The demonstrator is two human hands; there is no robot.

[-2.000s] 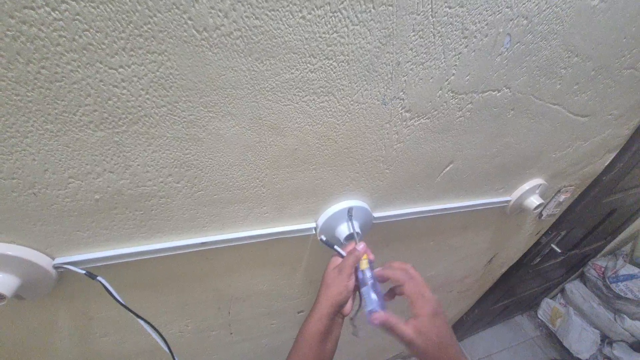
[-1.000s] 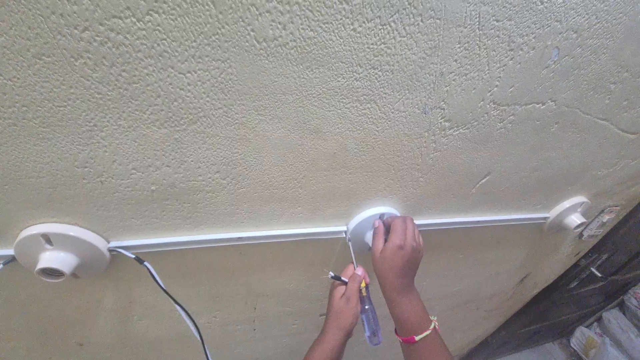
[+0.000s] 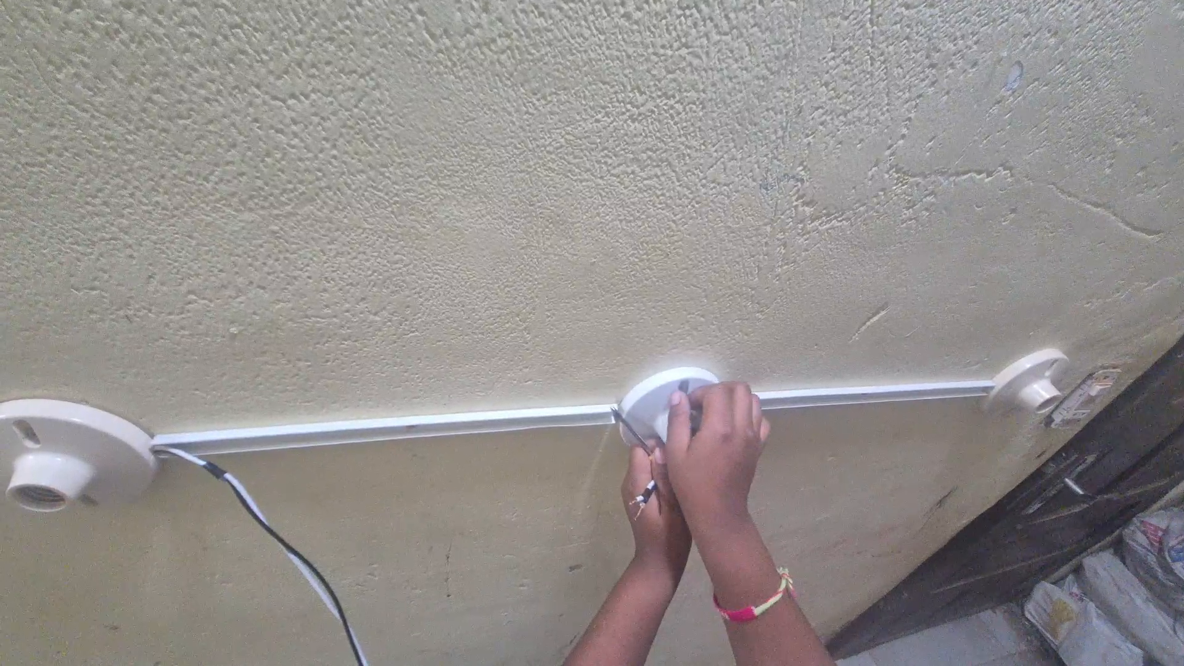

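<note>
A round white lamp holder (image 3: pixel 646 400) sits against the wall on the white cable trunking (image 3: pixel 398 427). My right hand (image 3: pixel 720 449), with a pink and yellow bracelet at its wrist, grips the front of this holder with thumb and fingers. Just below the holder, my left hand (image 3: pixel 659 518) is closed around black and white wire (image 3: pixel 646 497), whose bare ends stick out beside the fingers. A thin dark length, wire or tool shaft, slants from the holder's left edge to the left fingertips. The screwdriver's handle does not show now.
Another lamp holder (image 3: pixel 92 453) is at far left, with a black and white cable (image 3: pixel 268 532) hanging from its right edge. A third holder (image 3: pixel 1027 381) is on the right, near a small wall plate (image 3: pixel 1084 398), a dark door (image 3: pixel 1017 536) and sacks (image 3: pixel 1124 592).
My right hand has moved up from beside the screwdriver onto the lamp holder. The clear-handled screwdriver at my left hand in the earlier frames has gone out of sight.
</note>
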